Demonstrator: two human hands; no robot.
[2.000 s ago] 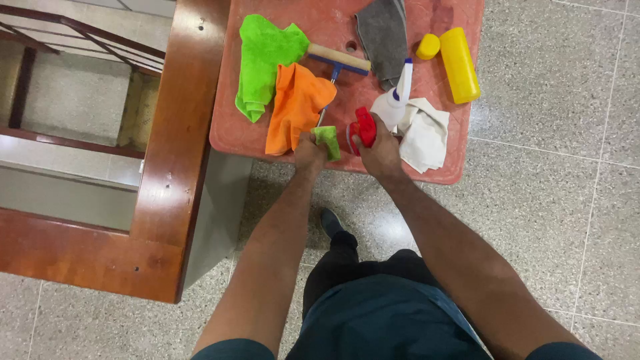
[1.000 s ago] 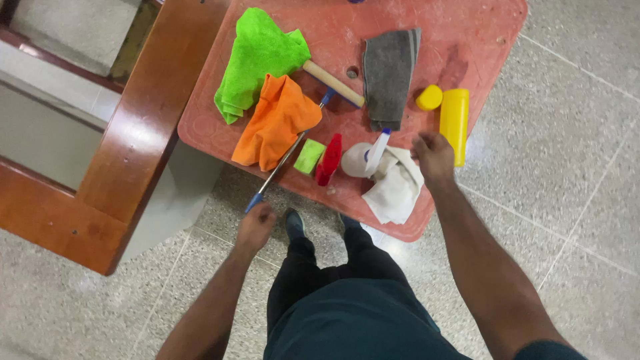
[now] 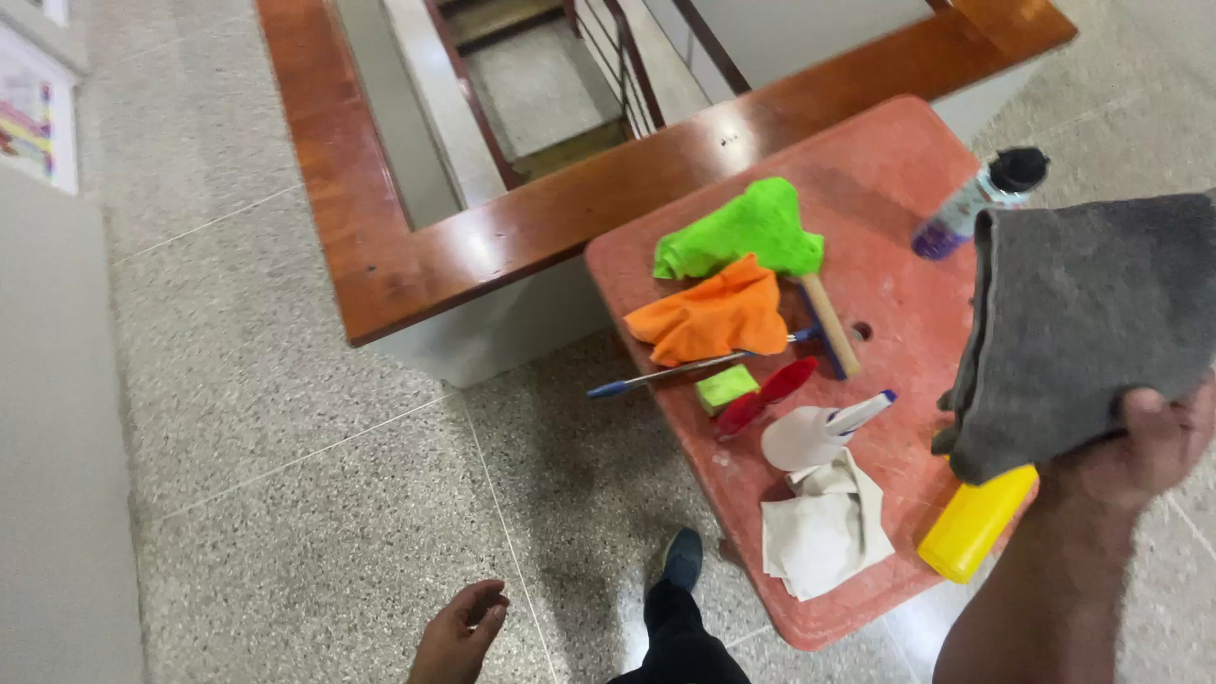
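My right hand (image 3: 1145,451) grips a folded grey cloth (image 3: 1092,323), raised over the right side of the red plastic table (image 3: 883,190). Away from the table, my left hand (image 3: 463,632) hangs over the floor, fingers curled apart and holding nothing. A green cloth (image 3: 746,233) and an orange cloth (image 3: 712,318) lie beside a squeegee (image 3: 828,328) whose handle passes under the orange one. Nearer me are a green sponge (image 3: 727,389), a red brush-like item (image 3: 768,397), a white spray bottle (image 3: 807,437) and a white cloth (image 3: 822,537). A yellow bottle (image 3: 978,522) lies below the grey cloth.
A bottle with a black cap (image 3: 978,204) is at the table's far right edge. A varnished wooden ledge (image 3: 551,228) borders the stairwell beyond the table. Speckled floor (image 3: 313,456) stretches to the left, up to a pale wall (image 3: 57,427).
The grey cloth lay on the table earlier; now my right hand holds it up. My left hand, near the squeegee handle's end one second ago, is now away from it. The view has swung strongly.
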